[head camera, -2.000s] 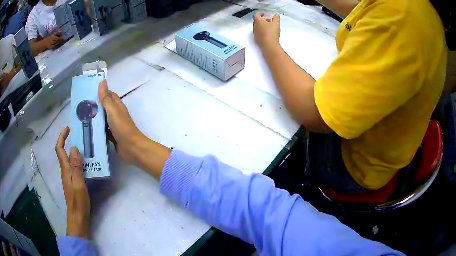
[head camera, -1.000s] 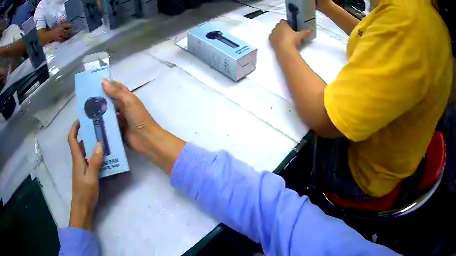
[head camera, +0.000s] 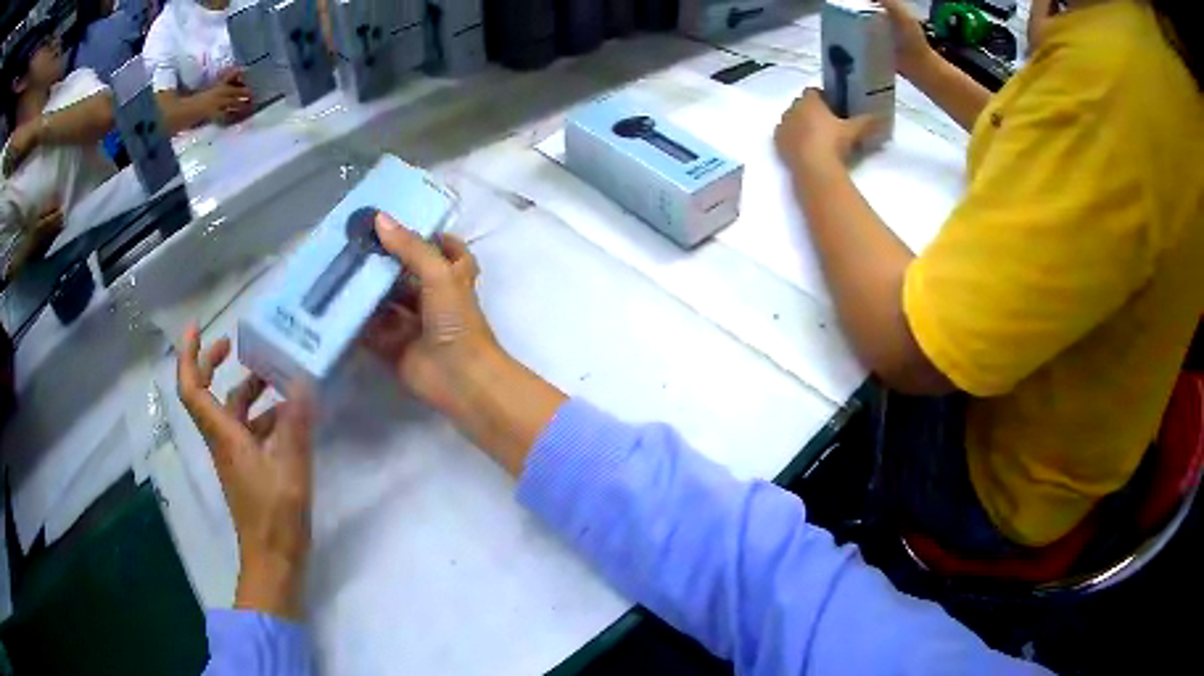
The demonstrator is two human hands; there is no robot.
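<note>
A pale blue retail box [head camera: 310, 297] with a dark round-headed device pictured on it is held above the white table, tilted with its top end up to the right. My right hand [head camera: 436, 310] grips its right side, thumb on the printed face. My left hand [head camera: 258, 456] is below the lower end, fingers spread and slightly blurred; I cannot tell whether it touches the box. A second retail box [head camera: 640, 172] lies on its side on the white table covering [head camera: 555, 343], with a pale flap at its far left end.
A person in a yellow shirt [head camera: 1070, 225] sits at the right on a red chair, holding an upright box [head camera: 858, 73]. Upright boxes [head camera: 363, 46] stand in a row at the back, beside dark units [head camera: 561, 27]. Other people sit at the upper left. A green-topped table [head camera: 106, 594] is at lower left.
The box in my right hand has turned from upright to tilted and moved up and right. My left hand has slid off its face and opened. The view has shifted left; the neighbour now holds a box.
</note>
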